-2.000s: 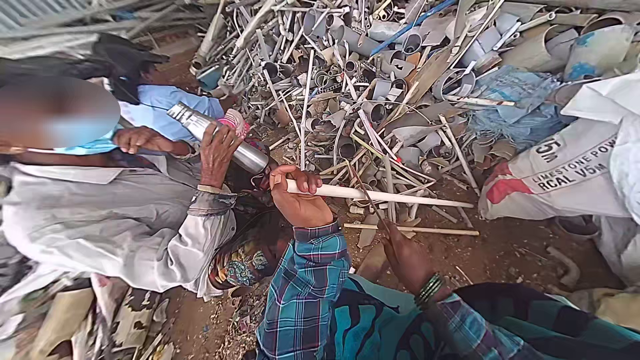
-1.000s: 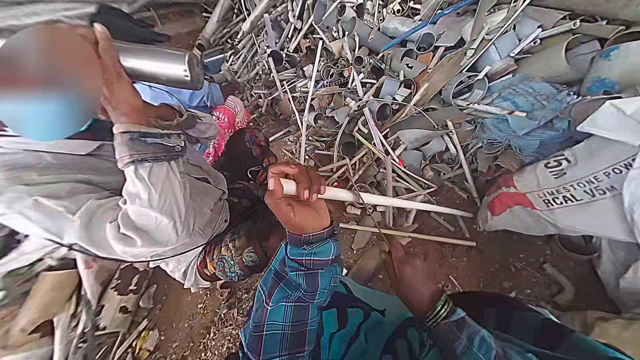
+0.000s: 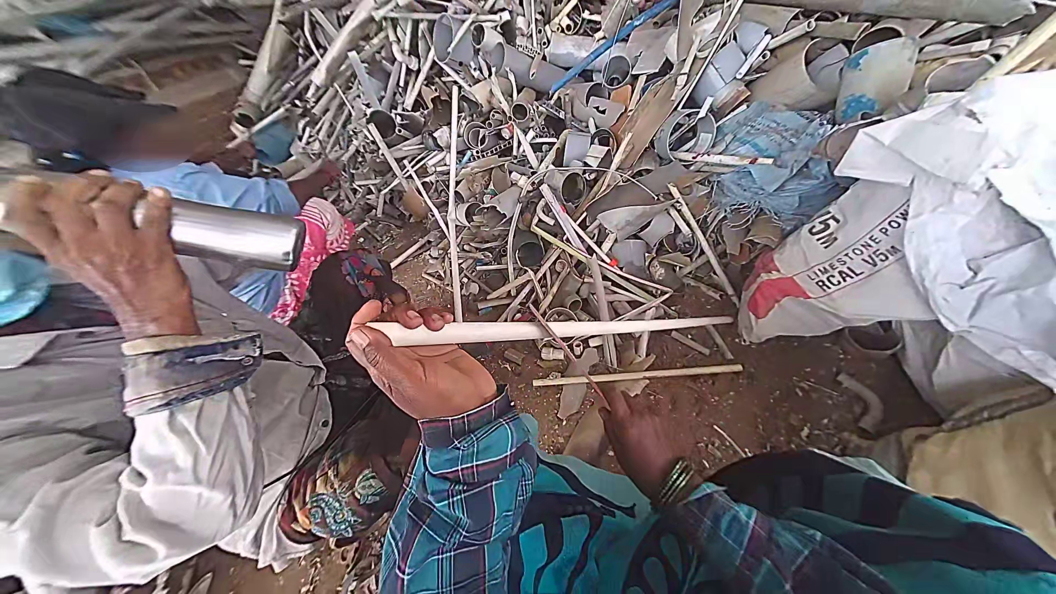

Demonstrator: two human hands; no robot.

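A long white plastic pipe (image 3: 495,332) lies across my left hand (image 3: 417,359), thumb at its near end and fingers curled over it. It points right, above the ground. My right hand (image 3: 648,437), with bangles at the wrist, is closed around the lower end of a thin, dark blade-like tool (image 3: 569,355). The tool's upper part meets or crosses the pipe around its middle; the exact contact is unclear. Below the pipe, a thin pale stick or tube (image 3: 639,375) lies on the soil.
A heap of scrap plastic pipes (image 3: 528,165) spreads ahead. A printed white sack (image 3: 841,272) stands at right, beside blue plastic sheeting (image 3: 775,157). At left sits a co-worker in a pale shirt (image 3: 198,462), one hand holding a steel bottle (image 3: 235,235); another person is behind.
The co-worker's steel bottle, upright-tilted at first, has been raised toward the head and is now farther left. My left hand has loosened from a closed grip to a more open palm under the pipe.
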